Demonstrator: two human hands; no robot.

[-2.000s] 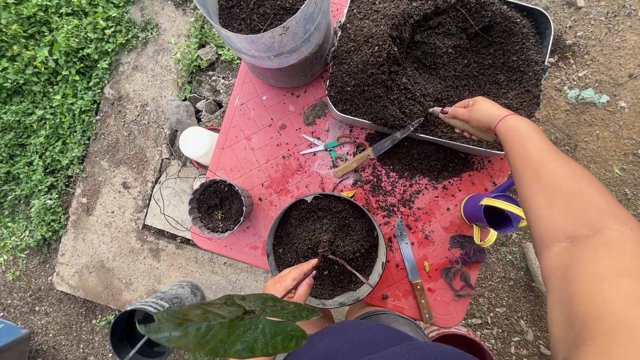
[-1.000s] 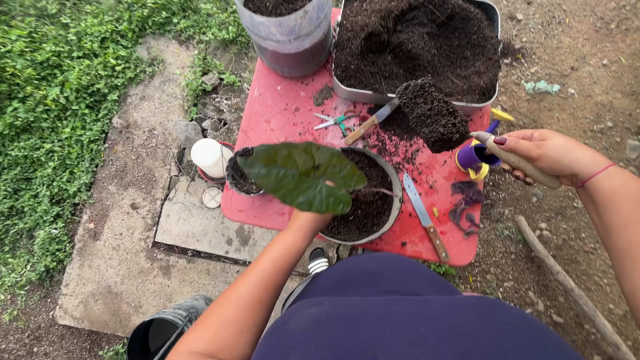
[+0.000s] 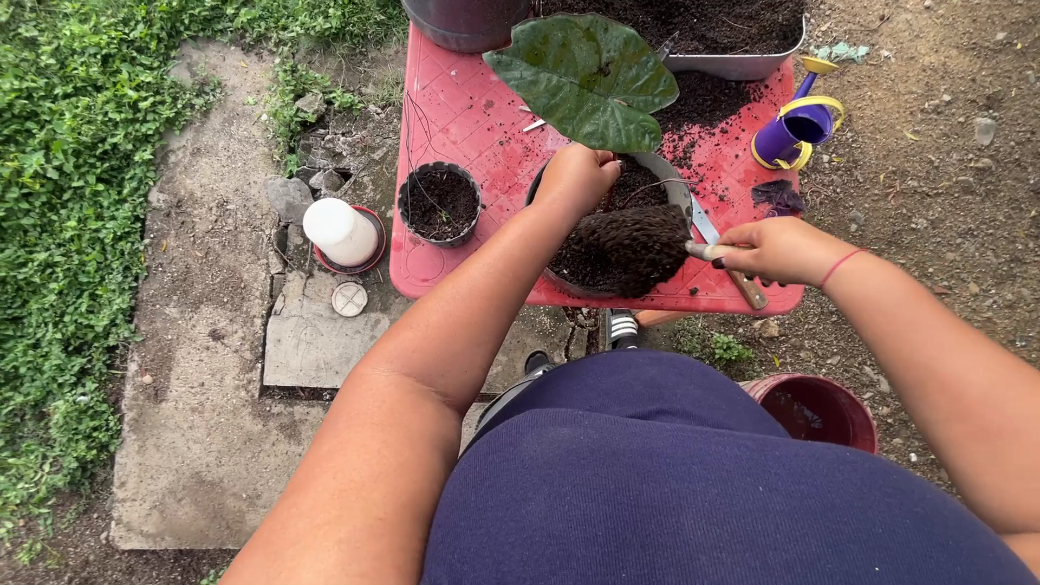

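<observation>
My left hand (image 3: pixel 578 180) pinches the stem of a plant with one broad green leaf (image 3: pixel 589 81), over the far side of a round pot (image 3: pixel 678 175). Dark soil partly fills that pot, and a thin brown stem or root arches over its right side. In my right hand (image 3: pixel 768 250) is the handle of a trowel (image 3: pixel 705 250). Soil (image 3: pixel 634 244) heaped on the trowel hides its blade, above the near right part of the pot. A knife (image 3: pixel 743 284) lies to the right of the pot, partly beneath my right hand.
The red table (image 3: pixel 455 97) holds a small soil-filled pot (image 3: pixel 440 203), a metal tray of soil (image 3: pixel 735 65), a clear tub (image 3: pixel 467 24) and a purple watering can (image 3: pixel 796 130) at the right edge. A white container (image 3: pixel 345 233) stands left; a red bucket (image 3: pixel 812 414) is below right.
My right hand has brought the loaded trowel from the right of the table to over the pot. The leaf has moved toward the table's far side, with my left hand still at the plant.
</observation>
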